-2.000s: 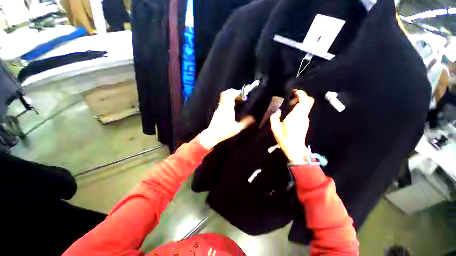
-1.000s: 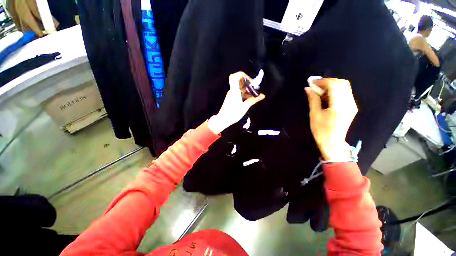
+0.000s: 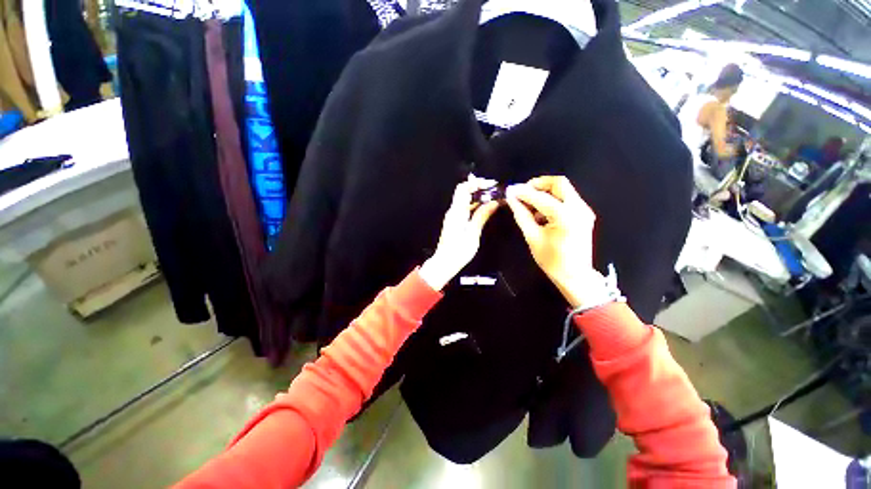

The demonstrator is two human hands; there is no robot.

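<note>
The black coat (image 3: pixel 382 191) hangs on a white hanger (image 3: pixel 544 11) in front of me, with a white neck label (image 3: pixel 517 94) inside its collar. My left hand (image 3: pixel 462 227) and my right hand (image 3: pixel 556 227) meet at the upper front of the coat. Their fingertips pinch the top toggle fastening (image 3: pixel 488 195), a small white piece with dark material, mostly hidden by the fingers. Two more white toggle pieces (image 3: pixel 477 281) show below, one above the other. No tool can be made out.
Black, maroon and blue patterned garments (image 3: pixel 265 158) hang at the left. Beyond are a white table (image 3: pixel 72 143) and a cardboard box (image 3: pixel 95 258). A metal bar (image 3: pixel 148 389) runs low at the left. A person (image 3: pixel 716 119) is at the right behind cluttered white tables (image 3: pixel 731 248).
My right hand has moved left from the right front piece and now meets my left hand at the top fastening. The coat's front edges are together, and more of the collar and hanger shows.
</note>
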